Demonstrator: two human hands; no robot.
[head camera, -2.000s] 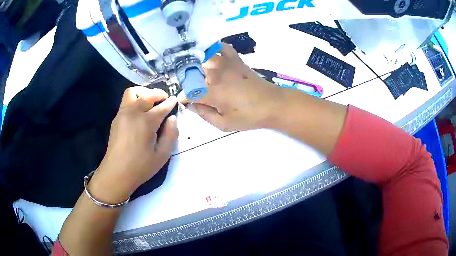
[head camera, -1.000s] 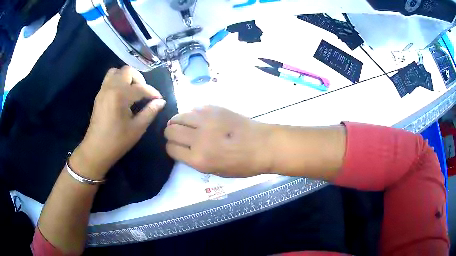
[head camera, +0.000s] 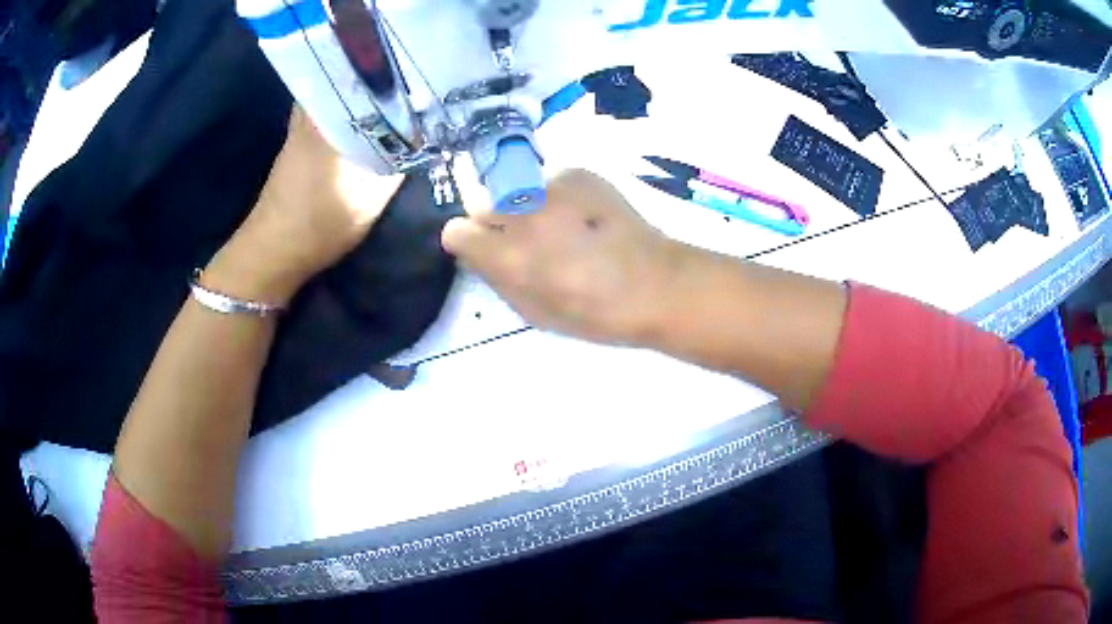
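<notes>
Black fabric (head camera: 134, 244) spreads left of and under the presser foot (head camera: 444, 183). My left hand (head camera: 320, 201) lies on the fabric left of the foot; its fingertips are hidden behind the machine head. My right hand (head camera: 567, 250) is just right of the fabric edge, below the blue-grey cylinder (head camera: 515, 177), fingers curled, thumb or fingertip near the foot. Whether it pinches the cloth cannot be told. The sewing machine head (head camera: 585, 49) stands above both hands.
Thread snips (head camera: 732, 198) with pink and light-blue handles lie right of my right hand. Printed black labels (head camera: 827, 163), a black strip bundle (head camera: 811, 92) and small black pieces (head camera: 618, 92) lie behind and right. The table-edge ruler (head camera: 537, 518) curves along the near edge.
My left hand has moved forward, its fingers now behind the machine head. My right hand has moved forward from the near fabric edge to the cylinder. The fabric's near edge has shifted forward.
</notes>
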